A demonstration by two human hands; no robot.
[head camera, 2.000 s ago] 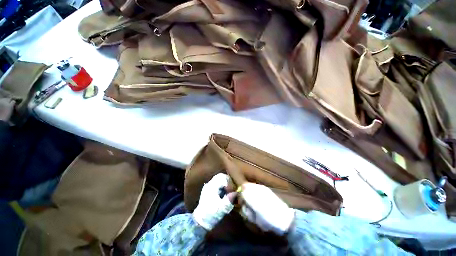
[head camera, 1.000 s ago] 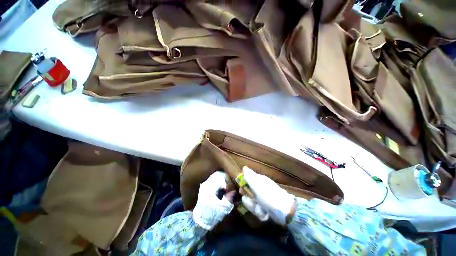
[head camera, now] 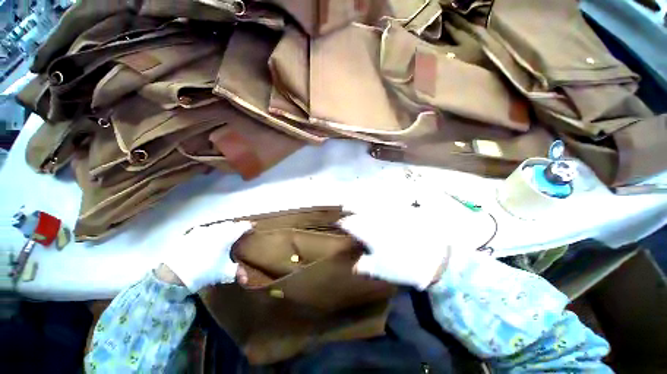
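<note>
A brown bag (head camera: pixel 314 307) is in front of me at the table's near edge, its top pulled open. A small gold-coloured spot shows inside it and another on its front. My left hand (head camera: pixel 216 252), in a white glove, holds the bag's left side at the opening, its thumb at the rim. My right hand (head camera: pixel 398 245), also in a white glove, holds the right side of the opening. Its fingertips are partly hidden by the bag and blend with the white table.
A large heap of brown bags (head camera: pixel 344 80) lies across the white table (head camera: pixel 278 186). A whitish tub (head camera: pixel 519 191) with a blue-and-silver top and a green-ended tool (head camera: pixel 468 203) with a dark cord are at the right. A red pot (head camera: pixel 48 228) is far left.
The view has turned right. My hands have moved apart from the pinched rim and now spread the bag's opening. The red-handled snips no longer show. The bag now faces me with its front visible.
</note>
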